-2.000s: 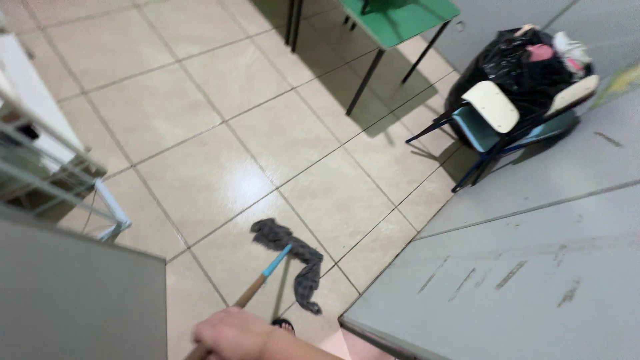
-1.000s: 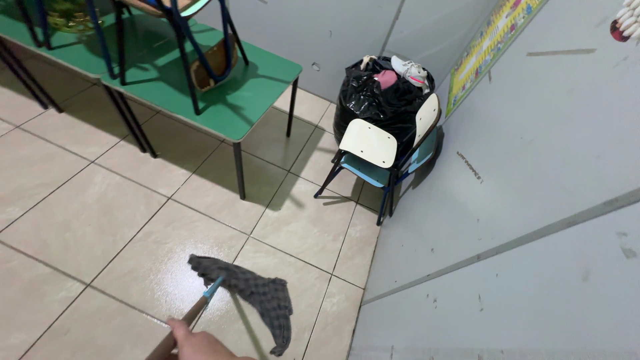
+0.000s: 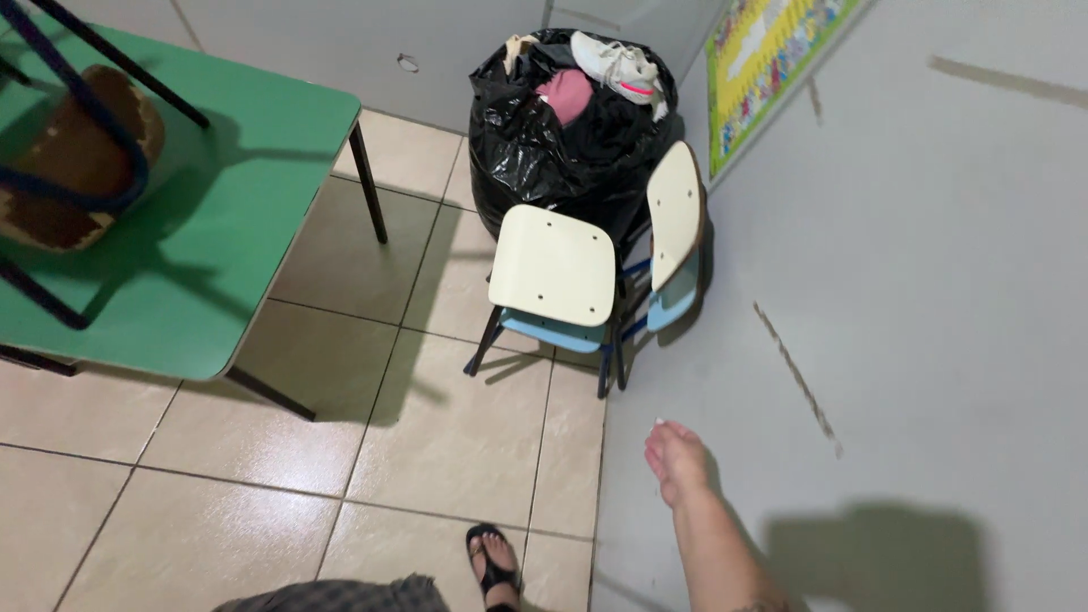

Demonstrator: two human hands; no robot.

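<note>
My right hand (image 3: 676, 463) reaches up from the lower right, in front of the grey wall, with its fingers loosely bent and nothing visible in them. It is nearest to the small stacked chairs, which have a cream seat (image 3: 554, 265) on top and light blue below. My left hand is out of view. At the bottom edge, part of a dark grey checked cloth (image 3: 336, 597) shows, left of my foot in a black sandal (image 3: 493, 561). No stick is visible, and what bears the cloth is hidden.
A black plastic bag (image 3: 531, 153) holding a white sneaker (image 3: 616, 64) and a pink item (image 3: 565, 96) stands behind the chairs. At left is a green table (image 3: 280, 110) with an upturned chair (image 3: 93, 153) on it. A colourful board (image 3: 769, 59) hangs on the right wall.
The hand that gripped the stick a second ago shows no stick now. The checked cloth, earlier spread on the tiles, shows only partly at the bottom edge. The view has shifted.
</note>
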